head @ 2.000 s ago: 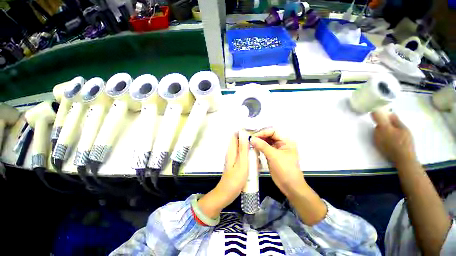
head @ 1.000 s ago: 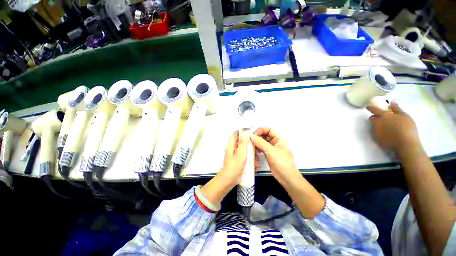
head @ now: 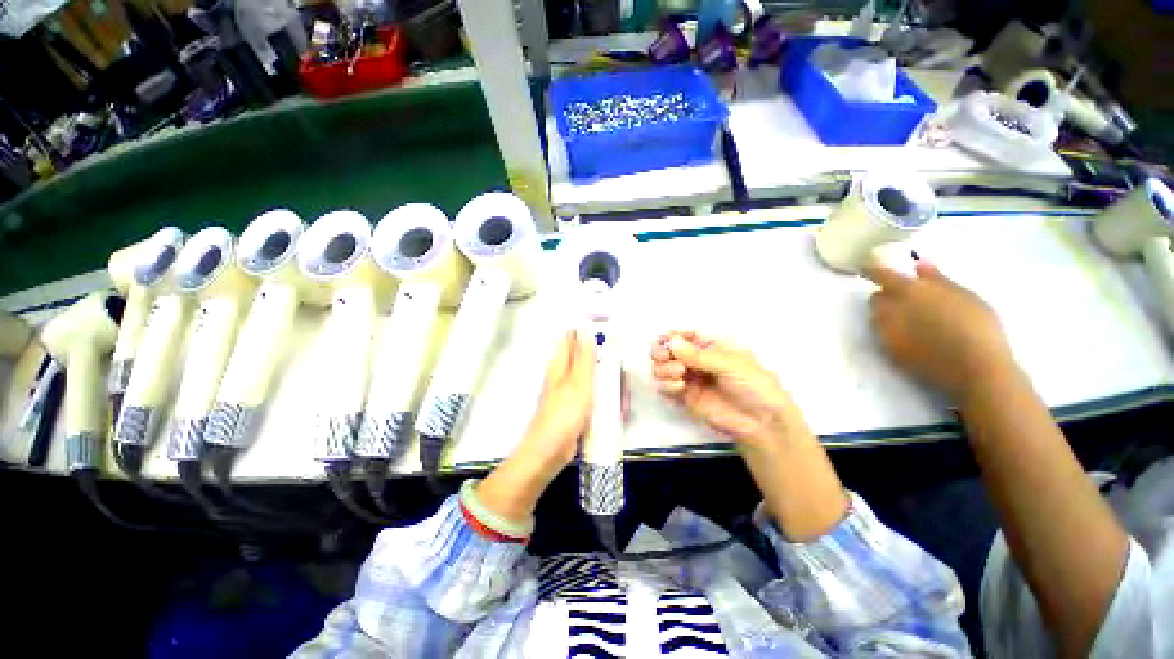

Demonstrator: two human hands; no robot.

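A cream hair dryer (head: 603,425) is held upright in front of me, its round barrel end at the top and its patterned handle end near my lap. My left hand (head: 563,393) grips its upper handle from the left. A small dark spot shows on the upper handle. My right hand (head: 715,384) is off the dryer, just to its right, with thumb and fingertips pinched together. Whether a small part is between them is too small to tell.
Several cream hair dryers (head: 461,337) lie in a row on the left. A blue bin of tiny silvery pieces (head: 644,165) and a second blue bin (head: 860,125) stand behind. At right, another person's hand (head: 937,328) holds a dryer (head: 879,222).
My right hand has left the dryer's handle and moved right. My left hand still holds the dryer. The view has shifted, and the other person's dryer appears further left in the picture.
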